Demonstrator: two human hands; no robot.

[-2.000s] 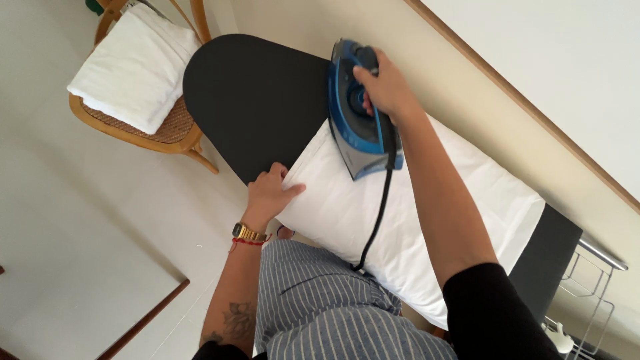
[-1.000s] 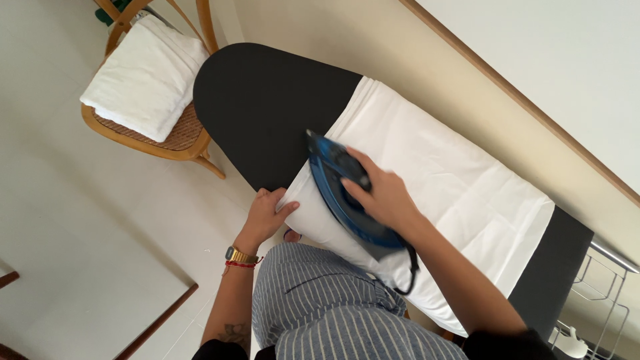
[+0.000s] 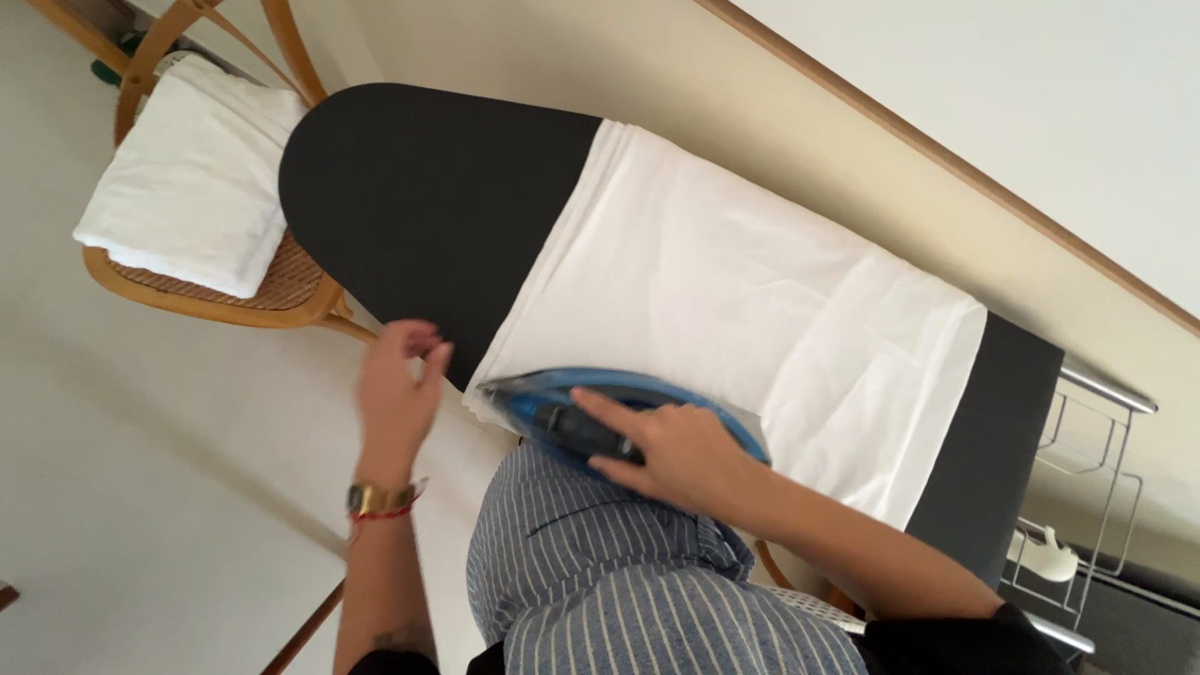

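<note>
A white cloth lies folded across a black ironing board, with some creases toward its right part. My right hand is closed round the handle of a blue steam iron. The iron rests along the cloth's near edge, its tip pointing left at the cloth's left corner. My left hand holds nothing; its fingers are curled loosely and apart from the thumb, beside the near edge of the board, left of the iron's tip. The cord is hidden.
Folded white cloths lie on a cane-seated wooden chair beyond the board's rounded end. The wall runs along the far side. A wire rack is at the board's right end. My striped apron is close to the near edge.
My left hand has let go of the cloth's left corner and moved left. My right hand has brought the iron from the far side to the cloth's near edge.
</note>
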